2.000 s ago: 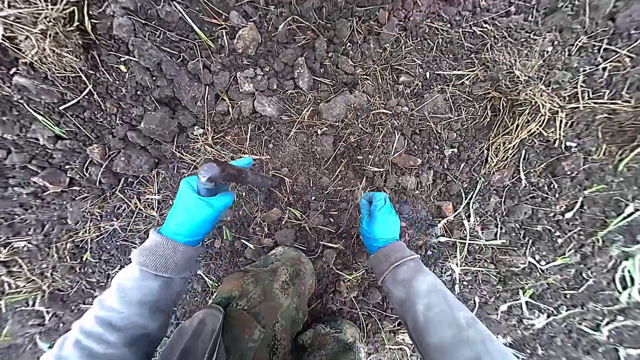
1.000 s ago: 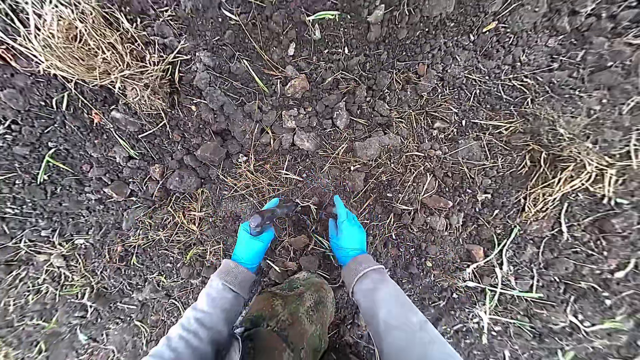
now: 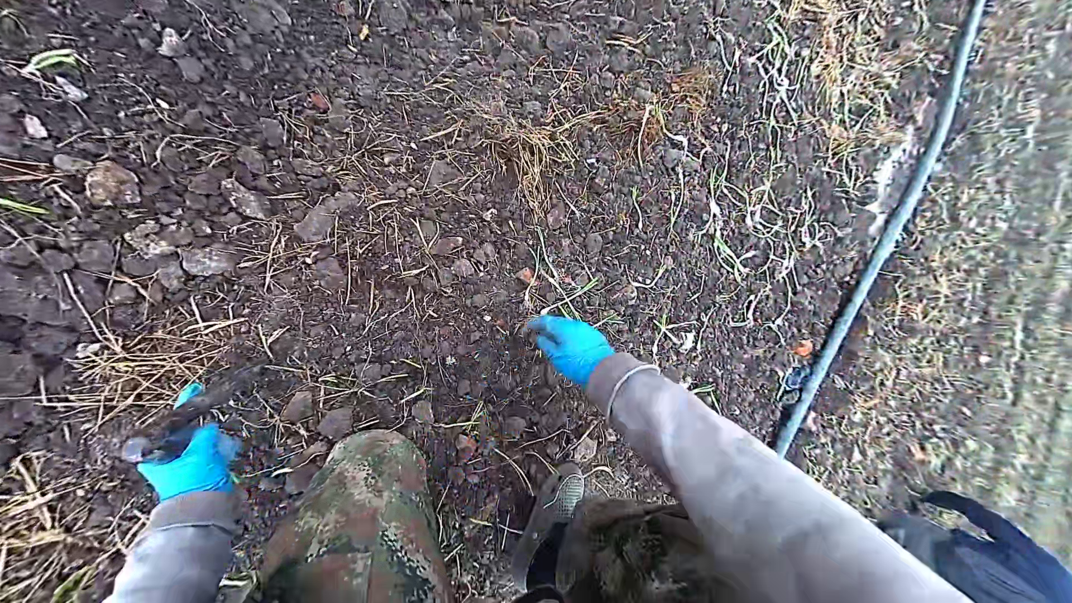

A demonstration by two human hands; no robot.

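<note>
My left hand (image 3: 191, 459), in a blue glove, is closed around a dark hand tool (image 3: 197, 412) at the lower left. The tool's soil-coloured end points up and to the right, just above the ground; its exact kind is unclear. My right hand (image 3: 571, 347), in a matching blue glove, reaches out right of centre, low over the dark soil (image 3: 469, 335). Its fingertips are together near a small dark bit; whether they pinch it is not clear.
A grey hose or pipe (image 3: 879, 251) runs diagonally along the right side. Dry straw (image 3: 151, 368) lies at left, and stones (image 3: 111, 184) are scattered at upper left. My camouflage-clad knee (image 3: 360, 519) and a shoe (image 3: 557, 502) are below. A dark bag-like item (image 3: 971, 544) sits at lower right.
My hands were close together a second ago and are now far apart, the right one reaching out to the right. The view has shifted right, bringing the grey hose or pipe into sight.
</note>
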